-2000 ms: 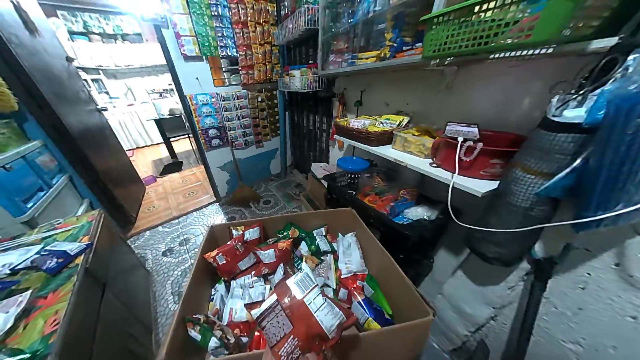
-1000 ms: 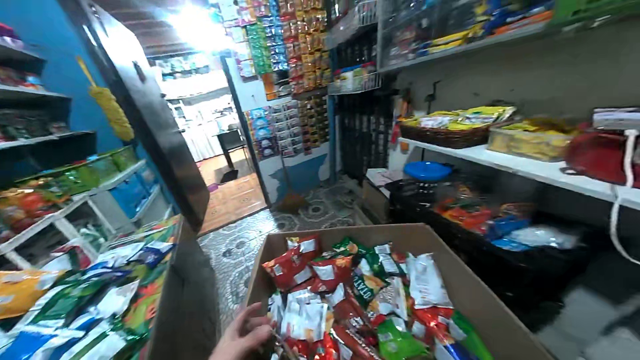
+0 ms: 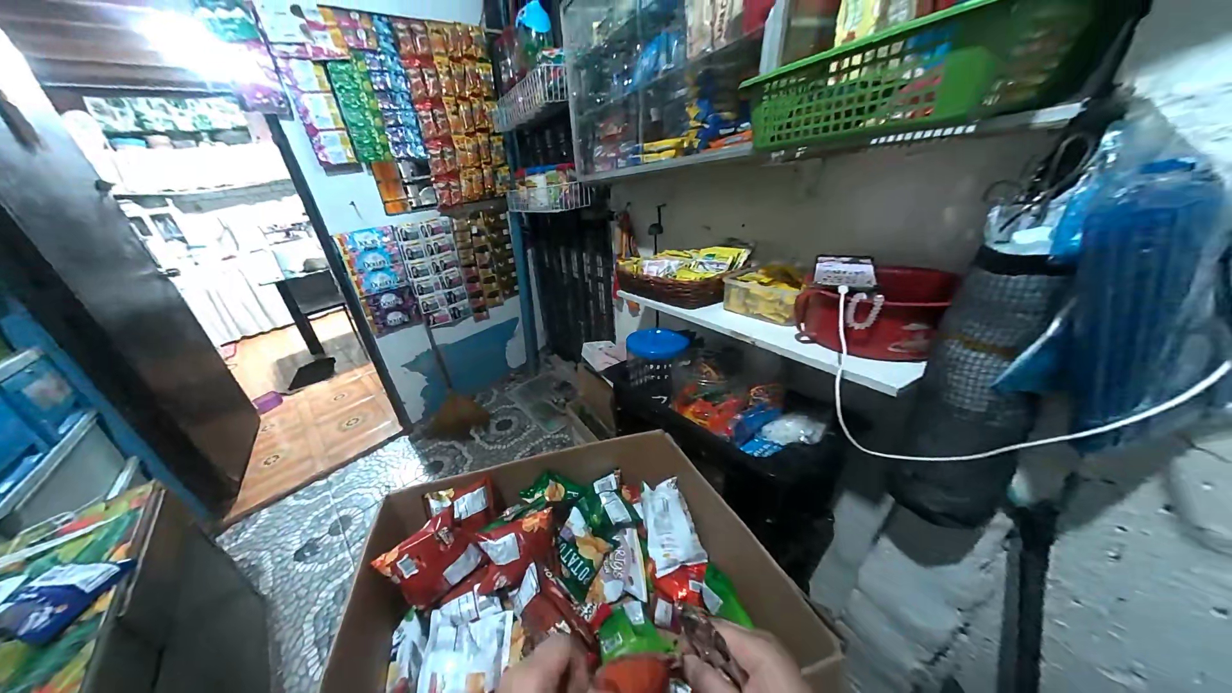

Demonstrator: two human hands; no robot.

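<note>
A cardboard box (image 3: 760,568) full of snack packets stands at the bottom centre. My left hand (image 3: 551,666) is at its near side, partly cut off by the frame edge, beside a red-orange packet (image 3: 633,672). My right hand (image 3: 751,662) holds a dark brown packet (image 3: 707,643) just right of it. Whether the left fingers grip the red-orange packet is hard to tell. A green packet (image 3: 628,630) lies just beyond both hands. Red packets (image 3: 428,561) fill the left of the box, and a white packet (image 3: 672,525) lies near its far right side.
Another box (image 3: 144,577) with packets stands at left. Behind are a black crate (image 3: 674,438) with bagged goods and a blue-lidded container (image 3: 656,356). A white shelf (image 3: 751,332) carries baskets and a red basin (image 3: 895,318); a white cable (image 3: 962,454) hangs at right. A broom (image 3: 457,414) leans by the doorway.
The view has swung right since one second ago. A hand was at the box's left side then; now both hands are at its near side, the right one with a dark packet.
</note>
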